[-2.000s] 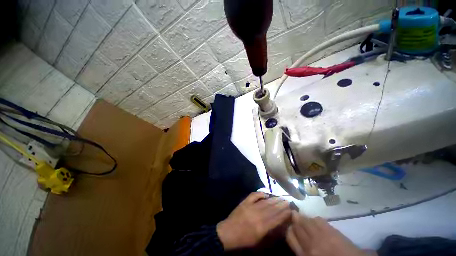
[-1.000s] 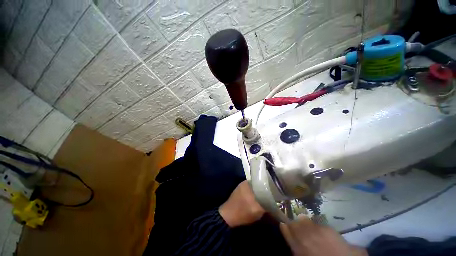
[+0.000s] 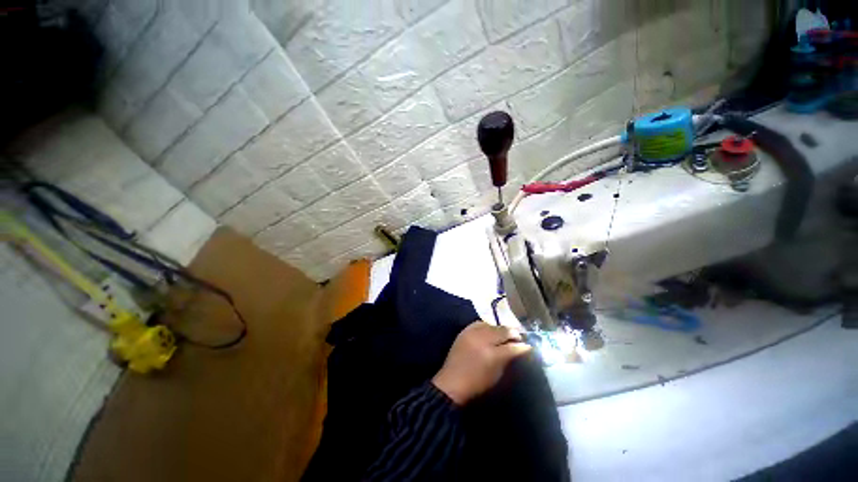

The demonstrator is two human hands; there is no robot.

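Observation:
My left hand (image 3: 480, 361), in a dark striped sleeve, holds the dark cloth (image 3: 414, 377) with bunched fingers just left of the needle area. The cloth spreads limp under my forearm and down to the bottom edge. The sewing machine head (image 3: 536, 278) stands right of my fingertips. Bright light glares at the presser foot and needle (image 3: 564, 344), so their details are hidden. My right hand is not in view; a dark sleeve-like patch shows at the lower right corner.
A screwdriver (image 3: 497, 146) stands upright on the head. A red tool (image 3: 560, 185), a blue-green container (image 3: 661, 136) and a red bobbin (image 3: 737, 145) are on the arm. A light blue tool (image 3: 663, 315) lies on the bed. A brown board (image 3: 235, 358) and yellow plug (image 3: 143, 345) are left.
My right hand has left the needle area and gone out of view. My left hand stays on the cloth beside the needle. The view has shifted and shows more of the machine arm.

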